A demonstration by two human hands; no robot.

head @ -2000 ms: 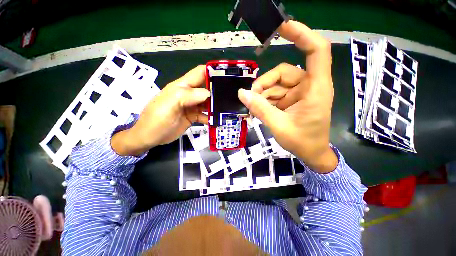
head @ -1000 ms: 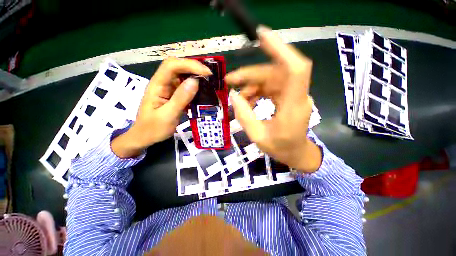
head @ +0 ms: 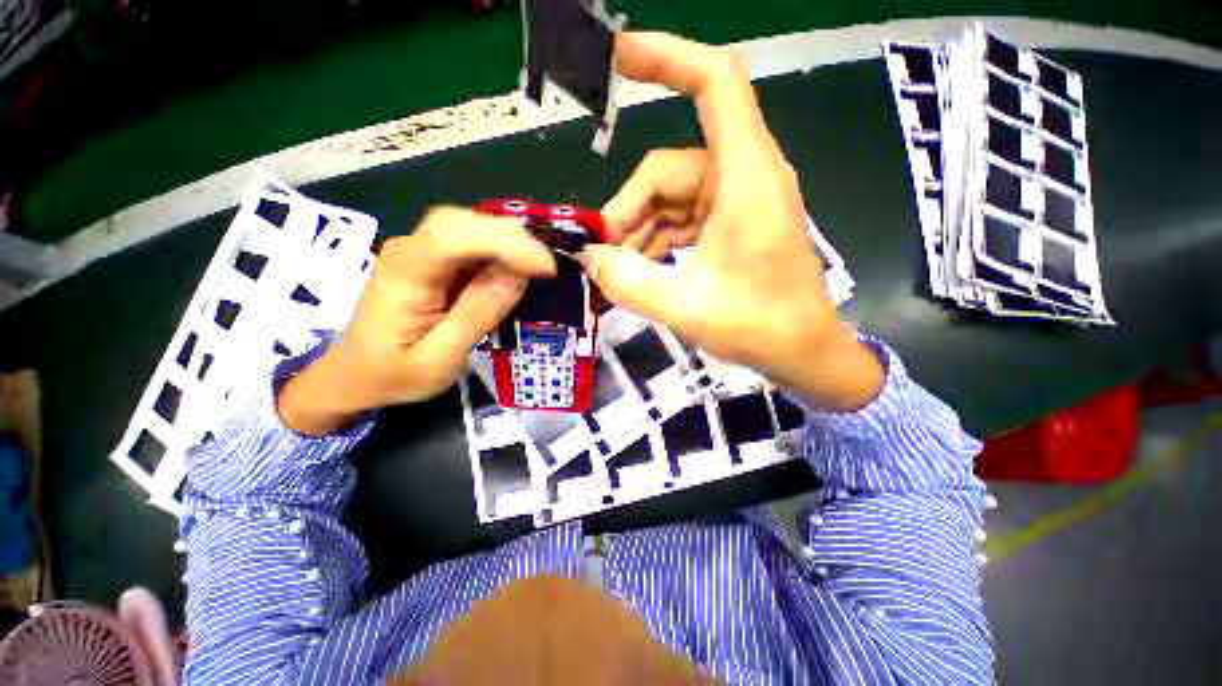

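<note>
A red phone (head: 547,369) is held upright in front of me, keypad end toward me, above the filled die-cut film sheets (head: 643,456). My left hand (head: 429,302) grips the phone's left side, its thumb and finger over the dark display (head: 548,302). My right hand (head: 730,235) has its thumb and a bent finger at the phone's upper right edge. A dark screen film (head: 572,51) with pale edges hangs from my raised right index fingertip. My fingers partly hide the phone's upper end.
Spent white carrier sheets (head: 201,362) with empty holes lie at left. A stack of filled film sheets (head: 1025,174) lies at right. The worn pale bench edge (head: 389,141) borders a green surface beyond. A pink fan (head: 81,650) is at lower left, a red object (head: 1072,442) at right.
The phone has moved left and slightly down from two seconds ago. My left thumb and finger have moved over its display. My right hand and the hanging film have moved left.
</note>
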